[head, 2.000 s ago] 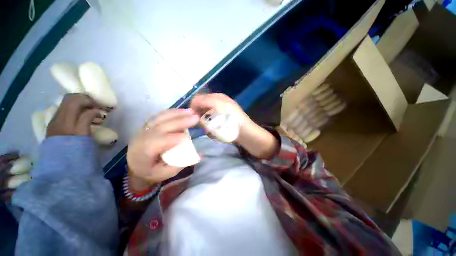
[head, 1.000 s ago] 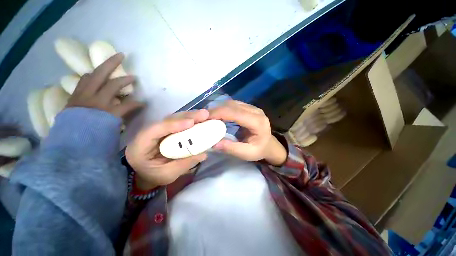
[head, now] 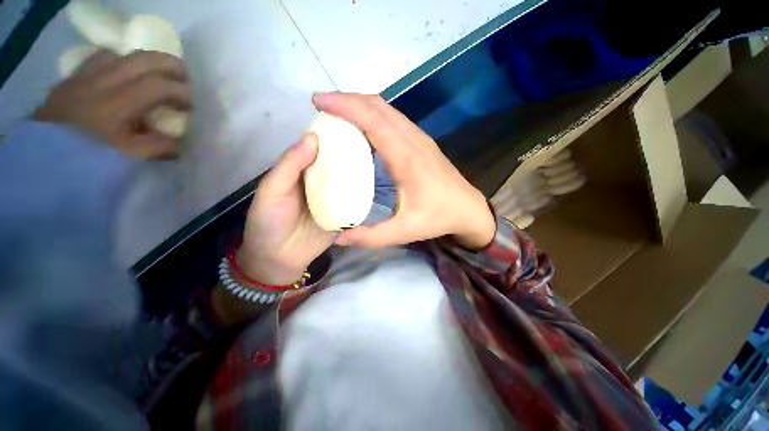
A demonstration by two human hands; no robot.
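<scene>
A cream-white plastic housing [head: 340, 175] is held upright between both my hands in front of my chest, its broad smooth face showing and a small dark slot at its lower end. My left hand [head: 282, 210] grips its left side, with the thumb on the face's edge. My right hand [head: 417, 181] spans it from top to bottom on the right, fingertips near its upper end and thumb at its lower end. The side turned away from me is hidden.
At the upper left another person's hand [head: 126, 101] in a grey-blue sleeve is on cream housings [head: 153, 35] on the white bench [head: 244, 63]. An open carton [head: 628, 282] stands at the right, with housings [head: 540, 187] stacked inside.
The housing has turned from lying edge-on with two slots showing to upright with its broad face showing. My right hand now spans it end to end. The other person's hand moved up and left.
</scene>
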